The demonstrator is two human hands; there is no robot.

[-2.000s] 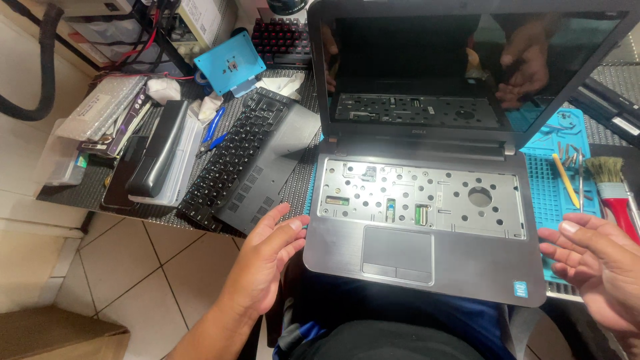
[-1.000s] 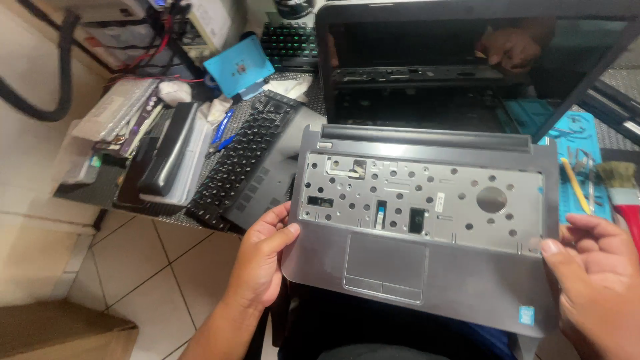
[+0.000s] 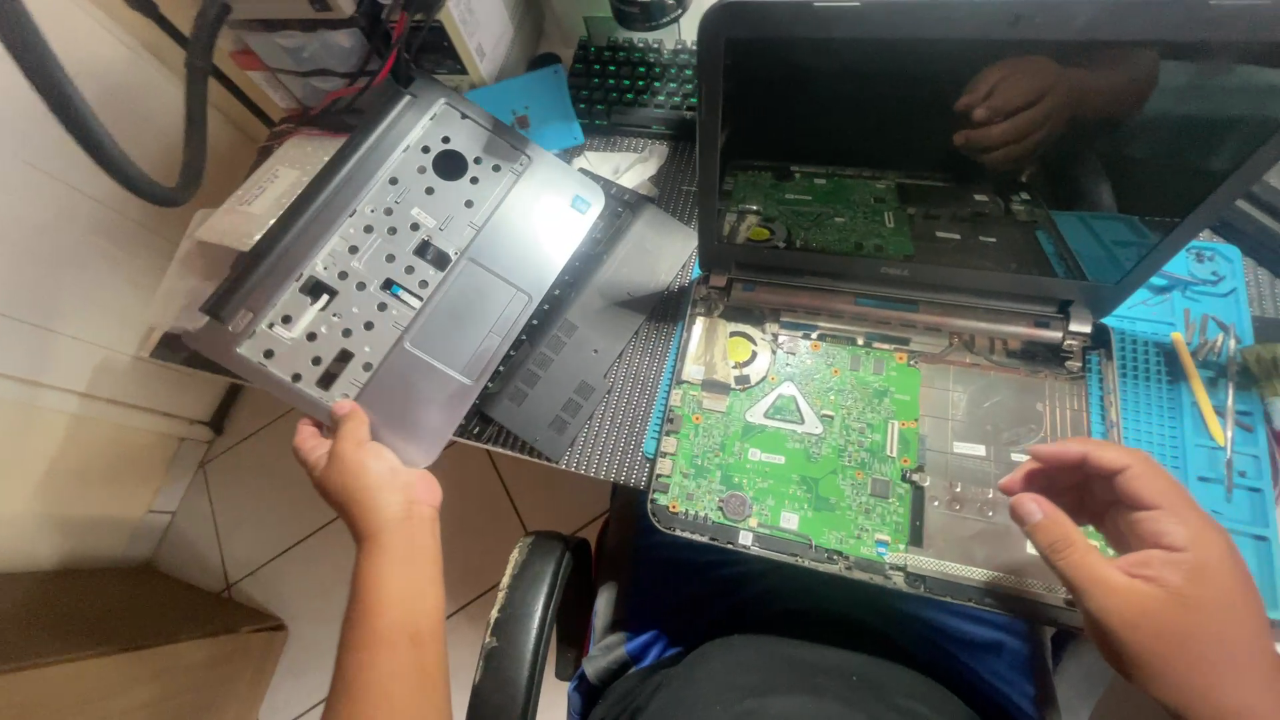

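Note:
My left hand (image 3: pixel 365 465) grips the lower left corner of the laptop's palmrest cover (image 3: pixel 520 225), which has a touchpad and a perforated metal keyboard bay. The cover is tilted over the left part of the table, above a dark vented bottom panel (image 3: pixel 600 320). In front of me the open laptop base (image 3: pixel 1000 400) shows its green motherboard (image 3: pixel 830 450), a fan (image 3: pixel 742 348) and a coin cell (image 3: pixel 736 505). The screen (image 3: pixel 960 130) stands raised behind it. My right hand (image 3: pixel 1130 540) hovers over the base's right side, fingers apart and holding nothing.
A blue silicone mat (image 3: pixel 1240 300) at the right bears tweezers (image 3: pixel 1229 420) and a yellow-handled tool (image 3: pixel 1197 388), with a brush beside it. A lit keyboard (image 3: pixel 635 85) and a blue plate (image 3: pixel 535 105) lie at the back. A chair armrest (image 3: pixel 530 620) is below the table edge.
The palmrest cover, on the laptop base in the earliest frame, is off it and at the left in my left hand. The motherboard is exposed. My right hand has let go of the cover.

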